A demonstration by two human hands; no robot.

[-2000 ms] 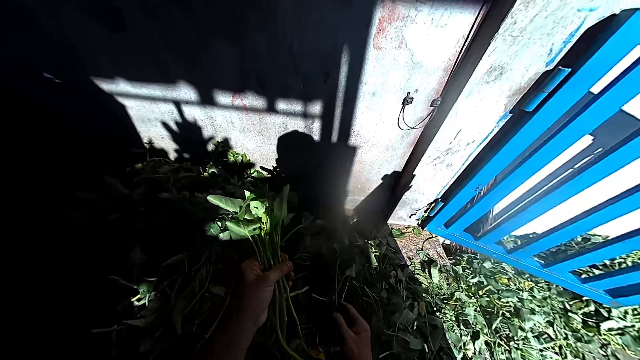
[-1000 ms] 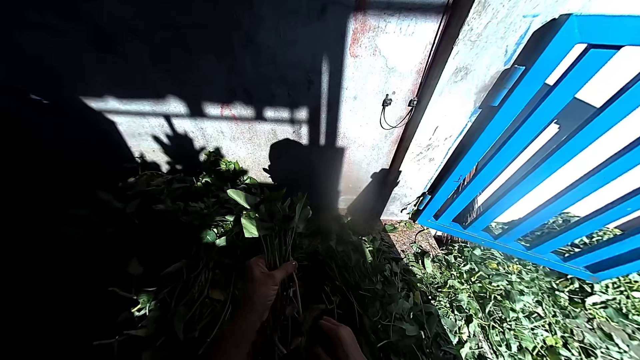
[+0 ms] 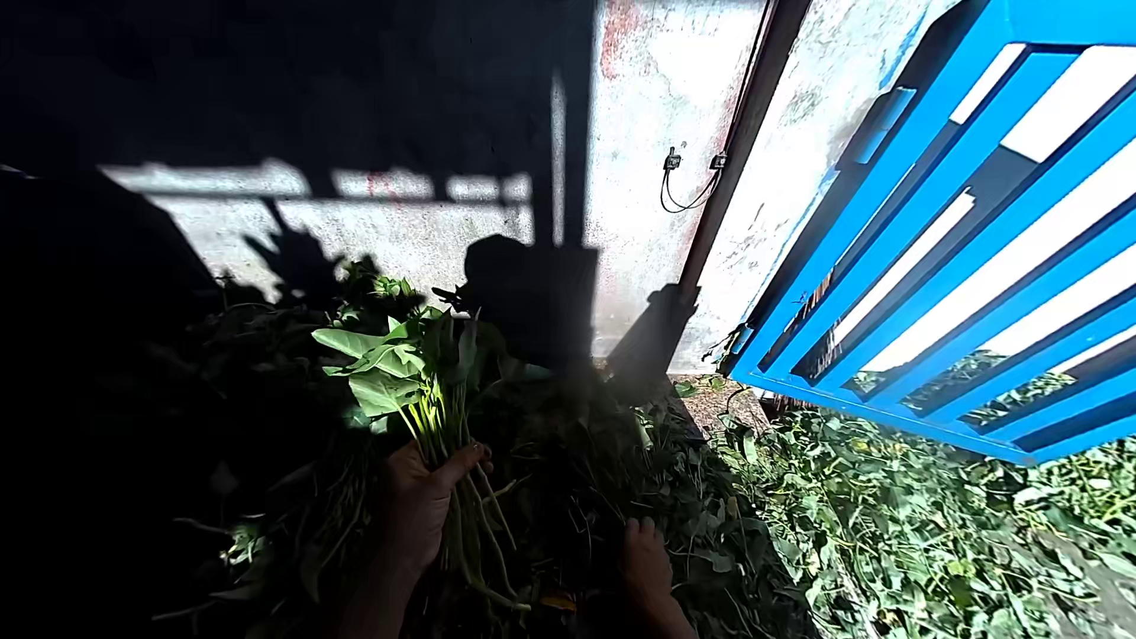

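Observation:
My left hand is closed around the stems of a bunch of leafy greens, held upright with broad leaves at the top and long pale stems hanging below the fist. Sunlight falls on its upper leaves. To the right and lower, my right hand rests low among shaded greens; its fingertips are in shadow, and whether they hold a stem cannot be told. The two hands are apart.
A blue metal slatted gate stands at the right. Sunlit cut greens cover the ground beneath it. Behind is a weathered wall with a dark vertical post and a short cable. The left side lies in deep shadow.
The bunch in my left hand has come up into the sunlight since a second ago, its leaves showing more fully. My right hand's fingers show more clearly now.

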